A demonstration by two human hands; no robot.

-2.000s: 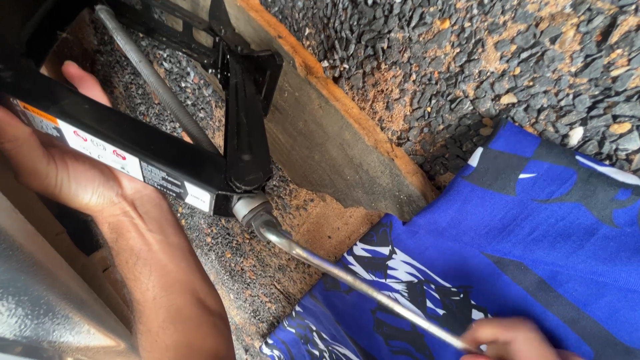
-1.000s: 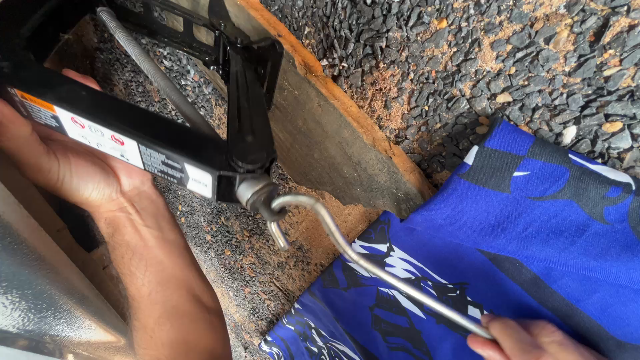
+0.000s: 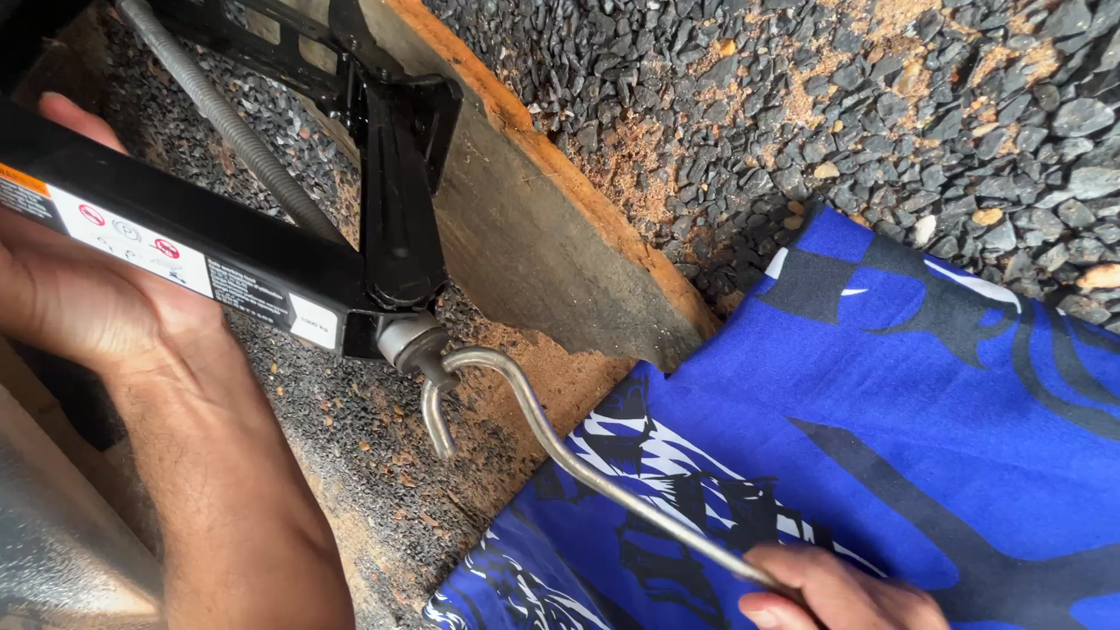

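A black metal scissor jack point(image 3: 219, 210) with a printed label spans the upper left, its threaded screw point(image 3: 236, 131) showing between the arms. Around the labelled arm, from below, my left hand point(image 3: 105, 297) is wrapped, with fingertips showing above it. The bent steel crank rod point(image 3: 604, 481) has its hooked end passed through the eye of the jack's end fitting point(image 3: 416, 343); the tip of the hook points down. At the bottom right my right hand point(image 3: 840, 591) grips the rod's other end, over the blue cloth.
A blue cloth with black and white print point(image 3: 945, 367) lies at the lower right on dark gravel point(image 3: 875, 114). A board with an orange-brown edge point(image 3: 560, 219) runs diagonally beside the jack. A shiny metallic surface point(image 3: 61, 516) is at the lower left, and sandy ground lies beneath the hook.
Two seconds ago the rod ran nearly straight from the fitting; its bend and hook now show, turned to another angle. My right hand has shifted with it. My left hand still holds the jack.
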